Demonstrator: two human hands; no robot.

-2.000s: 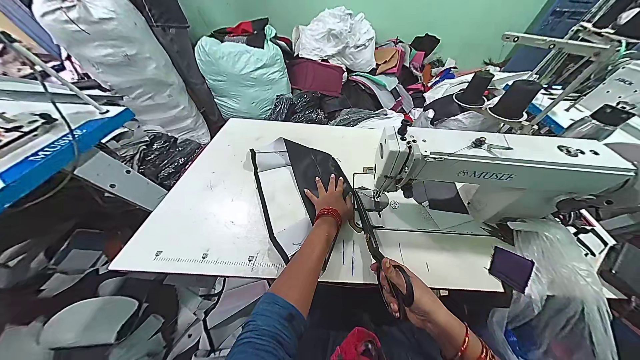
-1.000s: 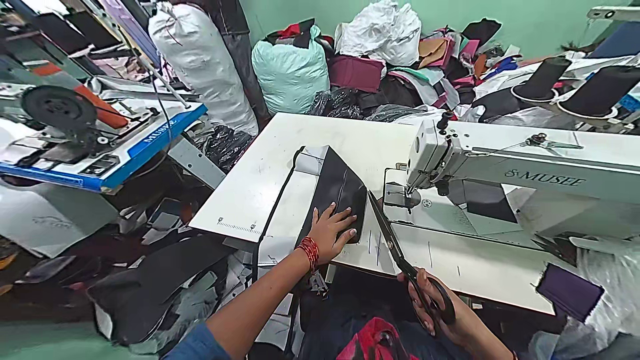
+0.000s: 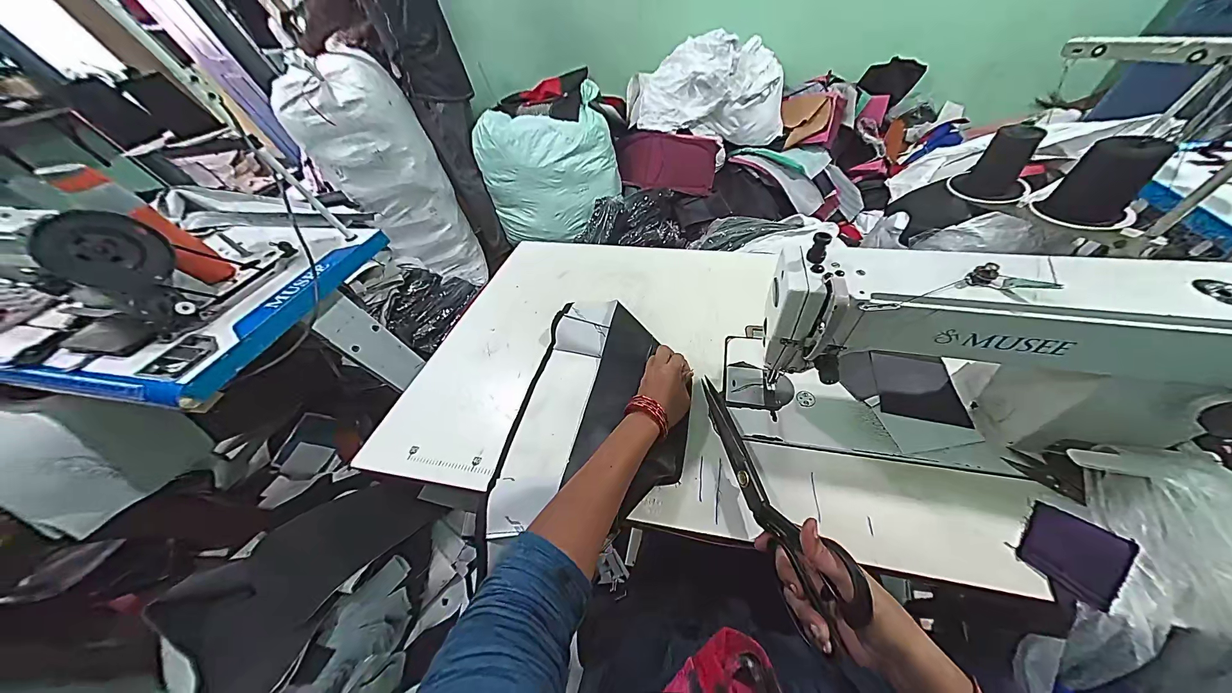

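Observation:
My left hand [image 3: 666, 385], with red bangles at the wrist, is on the right edge of a black fabric piece [image 3: 616, 385] on the white sewing table [image 3: 452, 385]; its fingers are bent, and whether they pinch the cloth is hard to see. White material with a black edge strip [image 3: 525, 414] lies left of the black part. My right hand [image 3: 818, 587] grips large black fabric scissors [image 3: 746, 467] by the handles, over the table's front edge. Their blades point away from me, towards the needle area of the white sewing machine [image 3: 962, 318], and look nearly closed.
Black thread cones [image 3: 1107, 178] stand behind the machine. A purple fabric piece [image 3: 1078, 555] and clear plastic [image 3: 1174, 539] are at the right front. Another machine table with a blue edge [image 3: 279, 308] stands at left. Stuffed sacks [image 3: 549, 168] and cloth scraps pile up along the wall.
My left hand was spread flat on the black fabric; now its fingers are bent at the fabric's right edge. The scissors remain in my right hand. The view has shifted.

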